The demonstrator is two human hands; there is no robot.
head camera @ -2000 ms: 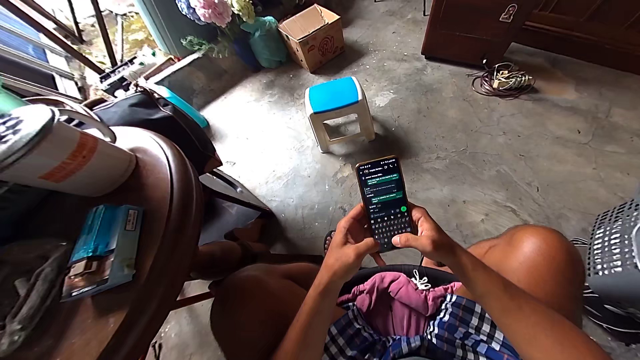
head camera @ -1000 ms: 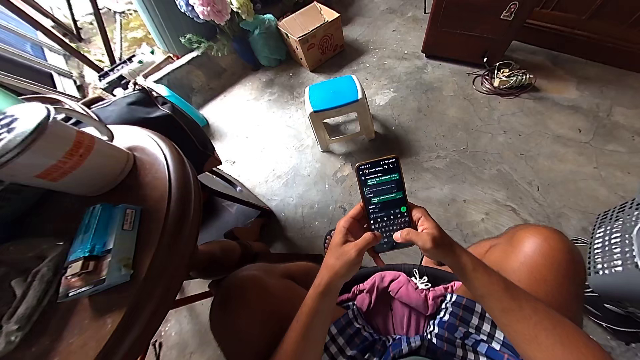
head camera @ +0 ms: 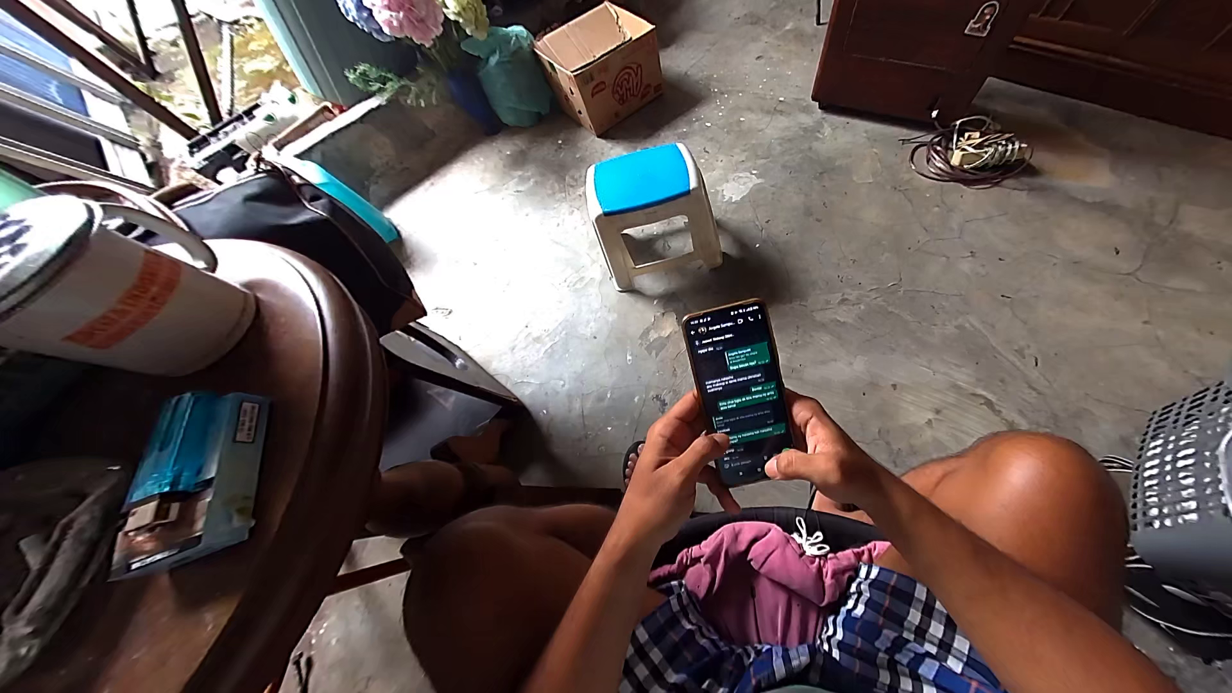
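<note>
A smartphone (head camera: 739,395) in a thin case is held upright between both hands above my lap, its screen lit with a dark chat view. My left hand (head camera: 679,462) grips its left edge, with the thumb over the lower left of the screen. On the right edge, my right hand (head camera: 823,450) holds on, its thumb at the bottom right corner of the screen. Below the phone are the pink waistband and white drawstring of plaid shorts (head camera: 770,587). Beyond it, on the concrete floor, stands a plastic stool (head camera: 643,180) with a blue seat.
At left, a round wooden table (head camera: 332,385) bears a white mug-like container (head camera: 183,308), a blue-and-clear packet (head camera: 192,472) and dark cloth. A black bag (head camera: 289,231) lies behind. Farther off are a cardboard box (head camera: 616,87), flowers, coiled cable (head camera: 972,154) and a wooden cabinet. A grey perforated basket (head camera: 1189,481) stands right.
The on-screen keyboard seen in the earlier frames no longer shows; messages now fill most of the phone's screen. Both hands keep their hold on the phone.
</note>
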